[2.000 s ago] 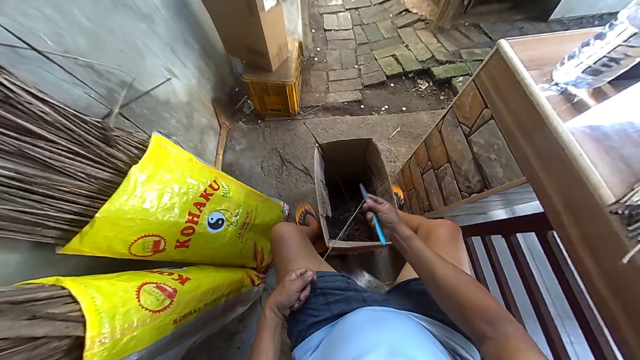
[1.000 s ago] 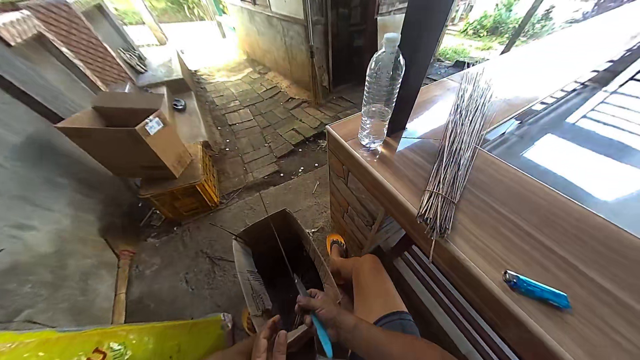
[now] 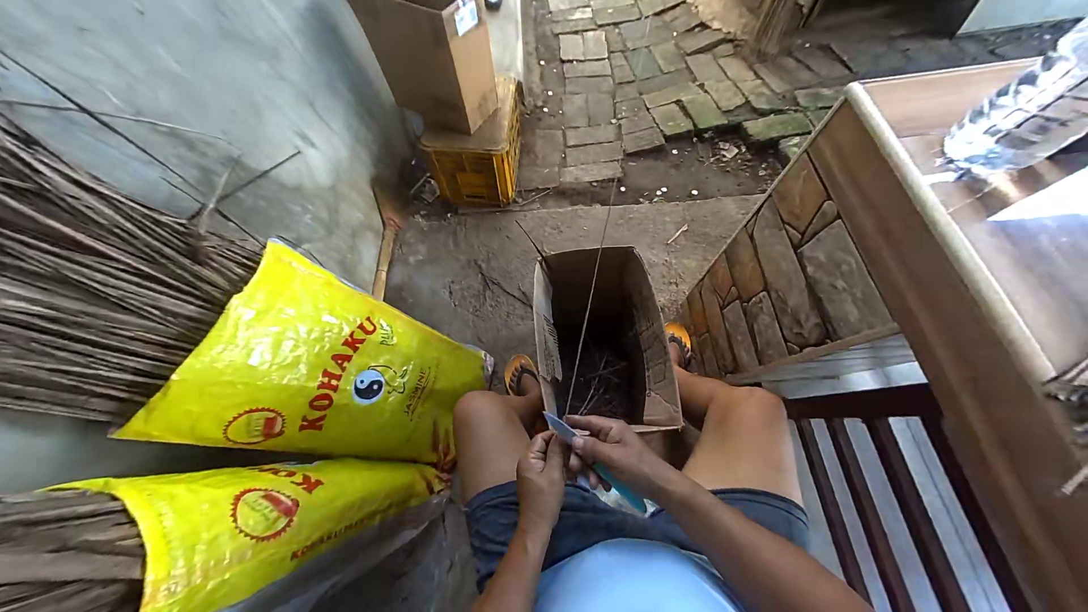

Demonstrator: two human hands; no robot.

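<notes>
My right hand [image 3: 620,455] is closed around a knife [image 3: 619,489] with a blue handle, its short blade pointing up and left. My left hand [image 3: 541,474] pinches the lower end of a long thin stick [image 3: 588,314], close against the blade. The stick rises over an open cardboard box [image 3: 665,357] that stands between my knees. Loose thin sticks and shavings [image 3: 602,382] lie in the bottom of the box.
Yellow sacks [image 3: 340,374] filled with dry stalks [image 3: 102,289] lie at the left by the wall. A yellow crate [image 3: 476,166] bears another carton [image 3: 442,68]. A wooden counter [image 3: 960,246] with a plastic bottle [image 3: 1020,115] and a slatted bench [image 3: 884,476] flank my right side.
My hands have come together at the stick's lower end, whereas two seconds ago they were apart. The view swung toward the counter and back.
</notes>
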